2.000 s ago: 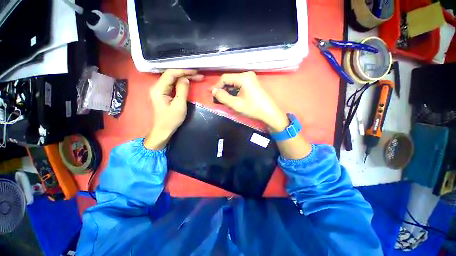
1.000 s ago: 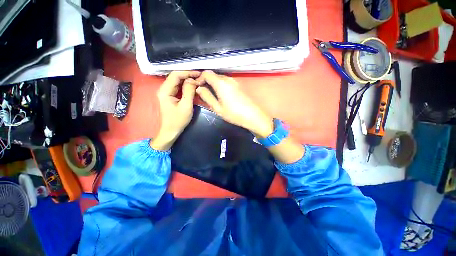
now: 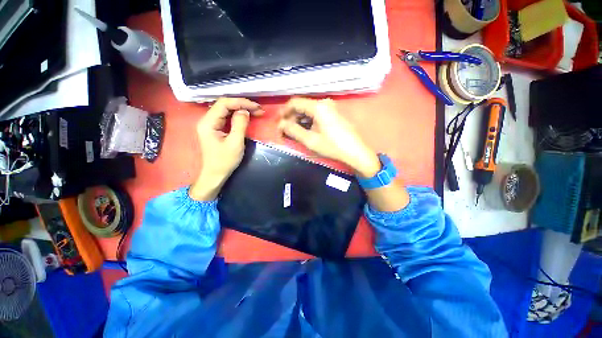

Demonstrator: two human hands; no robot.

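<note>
A black tablet (image 3: 290,198) with two small white labels lies tilted on the red-orange mat (image 3: 409,142), close to the wearer's body. My left hand (image 3: 223,142) is at its upper left corner, thumb and fingers curled with a gap between them; whether it grips the edge is unclear. My right hand (image 3: 327,135) is above the tablet's top edge, fingers curled around a small dark piece (image 3: 304,121), mostly hidden. A blue wristband (image 3: 379,173) is on the right wrist.
A stack with a large black screen (image 3: 277,39) lies at the mat's top. A solvent bottle (image 3: 142,51) and plastic bags (image 3: 125,129) are left. Flush cutters (image 3: 429,76), tape rolls (image 3: 474,72), an orange-black screwdriver (image 3: 490,138) and a round tub (image 3: 513,187) are right.
My hands met near the tablet's upper left corner one second ago. My right hand has since moved right, apart from my left. The view has shifted slightly.
</note>
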